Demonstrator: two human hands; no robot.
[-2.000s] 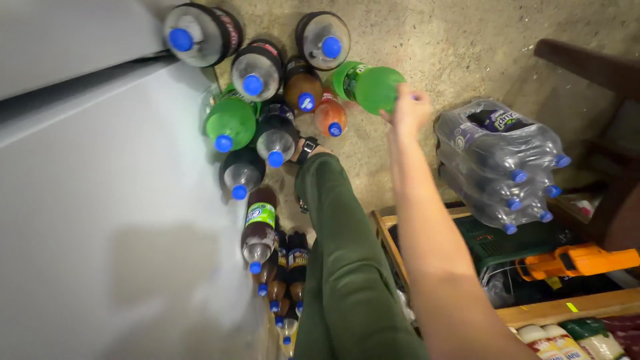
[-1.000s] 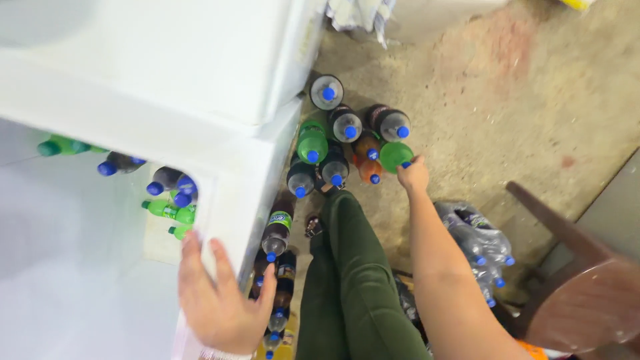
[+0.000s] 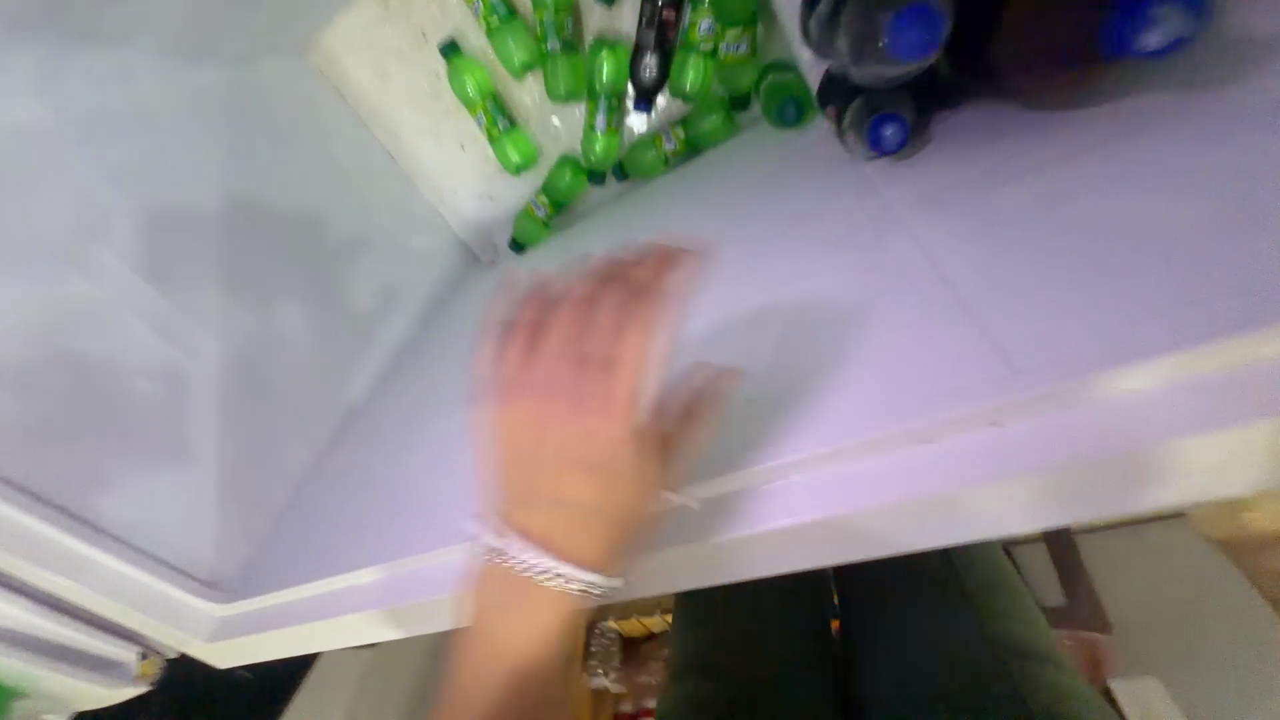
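Observation:
My left hand (image 3: 590, 390), blurred, reaches over the inside of a white chest freezer (image 3: 1000, 440), its fingers apart and nothing in it; a silvery bracelet is on the wrist. Beyond the fingertips, small green soda bottles (image 3: 490, 110) lie at the bottom of the freezer, some on a pale raised ledge. Among them lies a dark bottle (image 3: 655, 50) with a blue cap. Larger dark bottles with blue caps (image 3: 885, 125) are grouped at the upper right. Of my right hand nothing shows.
The freezer's near rim (image 3: 700, 590) crosses the view in front of my dark green trousers (image 3: 1020, 620). Below it, part of a wooden crate with goods (image 3: 630, 650) shows. At the lower right is a brown piece of furniture (image 3: 1080, 590), partly hidden.
The view has swung from the floor bottles into the freezer. My left hand, at the freezer's edge a second ago, is now over its inside. My right hand, earlier at a green bottle, has left view.

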